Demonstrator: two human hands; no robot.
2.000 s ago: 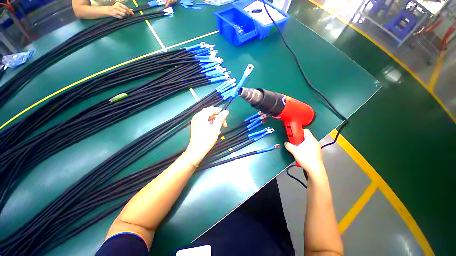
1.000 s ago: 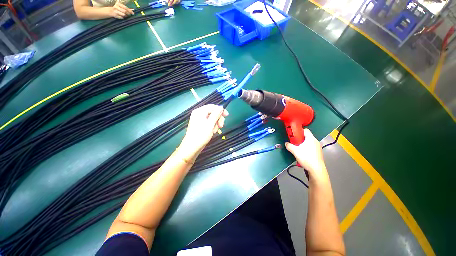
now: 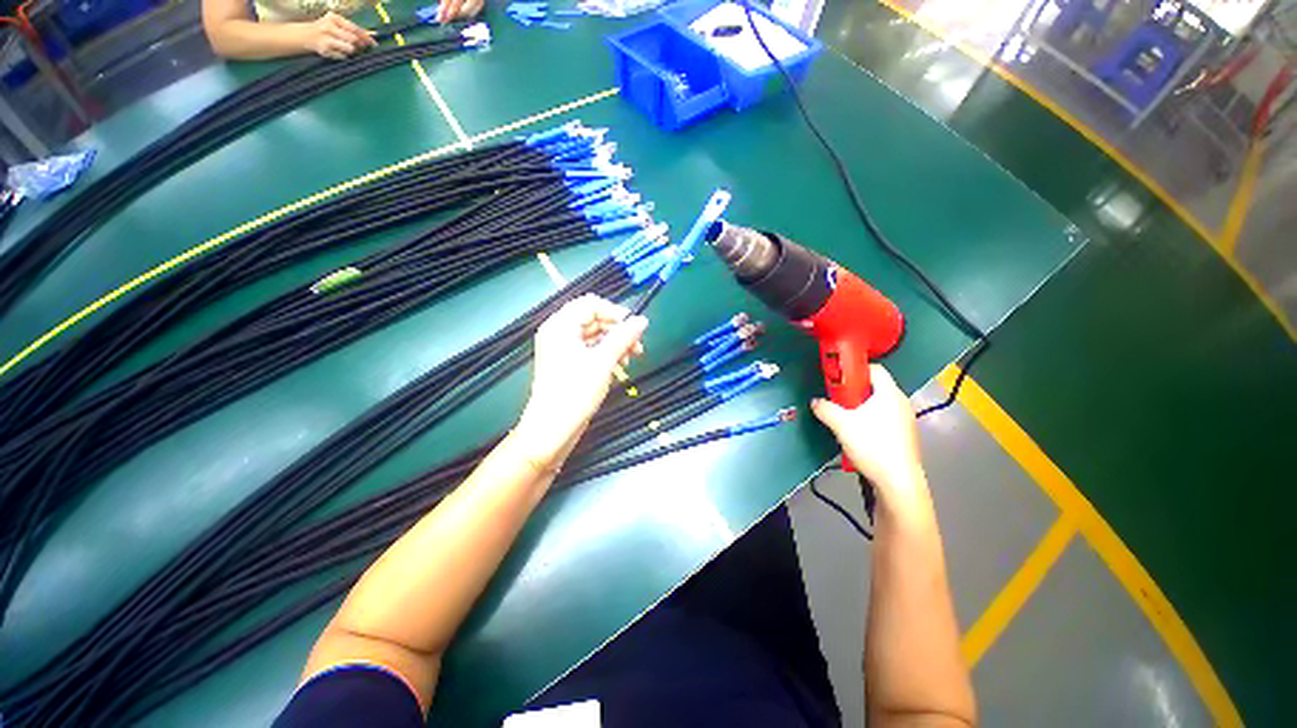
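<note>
My left hand point(image 3: 580, 363) grips a black cable just below its blue heat-shrink sleeve point(image 3: 693, 238). The sleeved end points up and to the right, above the green bench. My right hand point(image 3: 875, 427) holds the red heat gun point(image 3: 854, 316) by its grip. The silver nozzle points up-left at the upper part of the sleeve, close to it. Whether nozzle and sleeve touch is hard to tell. Bundles of black cables with blue ends point(image 3: 605, 185) lie behind and left. More blue-ended cables point(image 3: 740, 377) lie in front, between my hands.
A blue parts bin point(image 3: 669, 78) stands at the bench's far side. The gun's black cord point(image 3: 868, 206) runs across the right part of the bench. Another person's hands point(image 3: 342, 34) are at cables at the far left. A crumpled plastic bag point(image 3: 50, 174) lies at the left edge.
The heat gun's nozzle has swung upward, from the lower part of the sleeve to near its upper end. The cable end has shifted slightly. Both hands keep their holds.
</note>
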